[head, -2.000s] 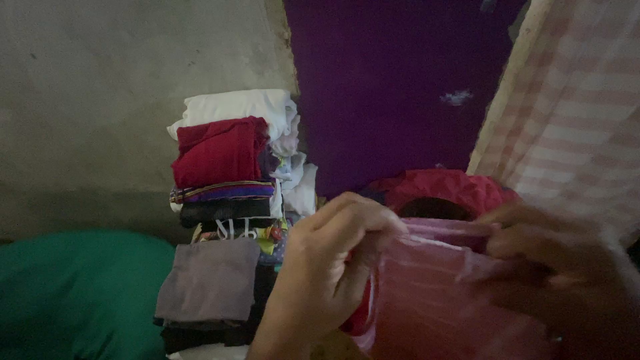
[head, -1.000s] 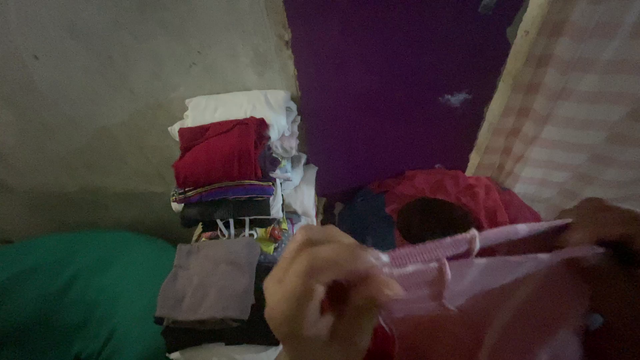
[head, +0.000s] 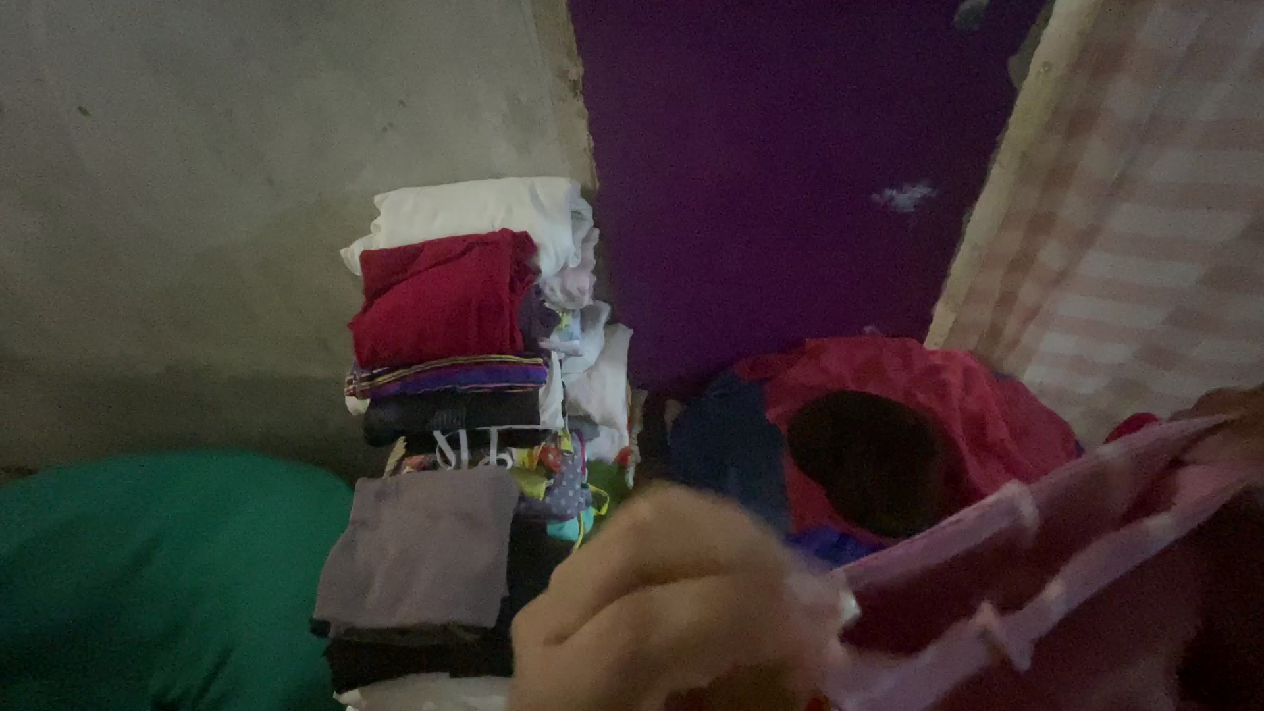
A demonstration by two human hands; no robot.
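Observation:
A pink garment (head: 948,632) with a gathered, stretched-out edge spans the lower right of the view. My left hand (head: 681,602), somewhat blurred, is closed on one end of that edge. At the right border my right hand (head: 1229,410) grips the other end; it is dark and partly cut off by the frame. Just left of my left hand lies a folded grey cloth (head: 420,548) on a stack of dark ones. Behind it rises a pile with a folded red cloth (head: 439,296) and a folded white cloth (head: 484,212) on top.
A green rounded cloth-covered thing (head: 168,583) fills the lower left. Red fabric (head: 987,425) and a dark round thing (head: 869,459) lie beyond my hands. Behind stand a grey wall (head: 247,128), a purple panel (head: 760,178) and a checked curtain (head: 1136,217).
My hands have moved apart, the right one toward the right edge, and the pink garment's edge is now stretched between them. The dark round thing behind shows more fully.

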